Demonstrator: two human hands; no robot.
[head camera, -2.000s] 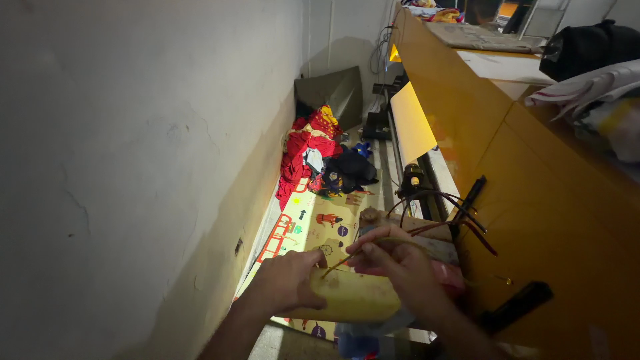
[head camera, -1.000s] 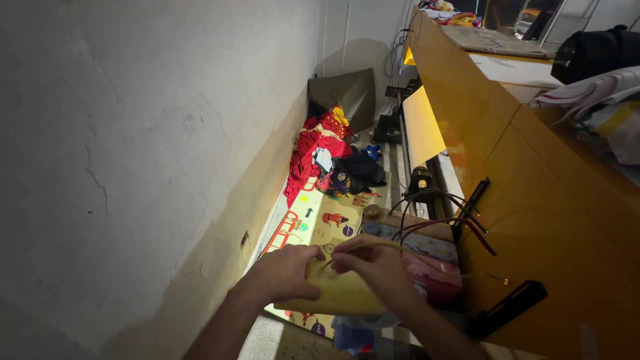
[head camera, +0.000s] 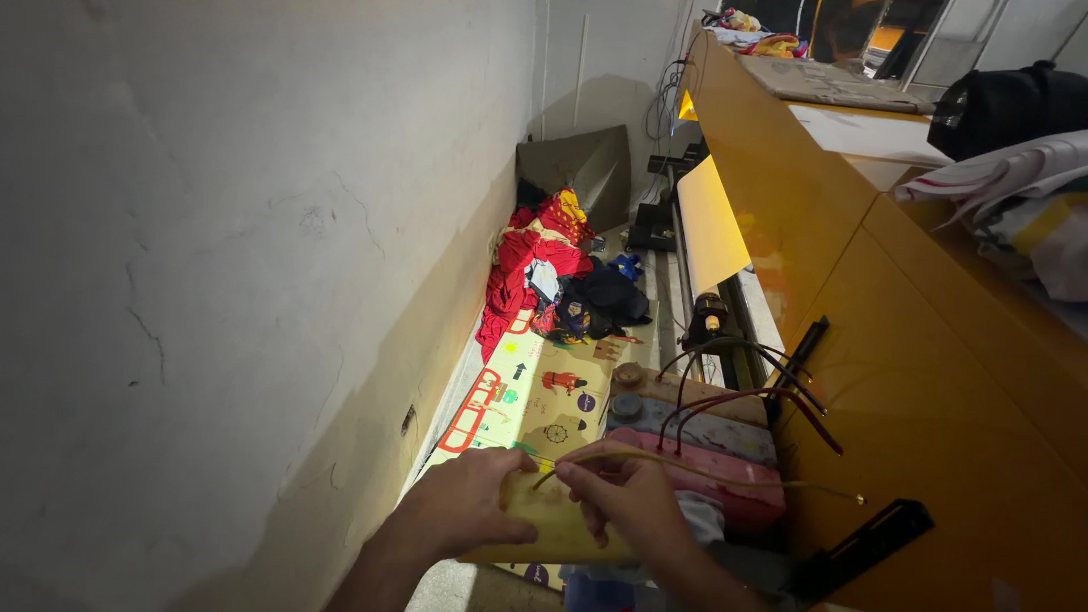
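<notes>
My left hand (head camera: 467, 501) grips the near end of a yellow plastic ink tank (head camera: 561, 527), thumb and fingers around its edge. Between the fingertips of my right hand (head camera: 625, 493) is a thin yellowish tube (head camera: 705, 476), close to where it enters the top of that tank. The tube runs on to the right toward the orange cabinet. Just beyond stand a pink tank (head camera: 722, 476), a bluish-grey tank (head camera: 705, 425) and a brownish tank (head camera: 705, 393), side by side, with dark red and dark tubes rising from them. My right hand hides part of the yellow tank's top.
A cracked wall (head camera: 255, 255) rises on the left, and an orange cabinet (head camera: 918, 408) on the right. Red cloth (head camera: 510, 272) and black cloth (head camera: 608, 297) lie heaped on a printed mat (head camera: 552, 399). A paper sheet (head camera: 712, 225) hangs beside a roller. A black bracket (head camera: 867, 544) juts out nearby.
My right fingers have shifted slightly along the tube near the tank's top. The yellow tank remains in my left hand. The view has moved a little, showing more of the pink tank than two seconds ago.
</notes>
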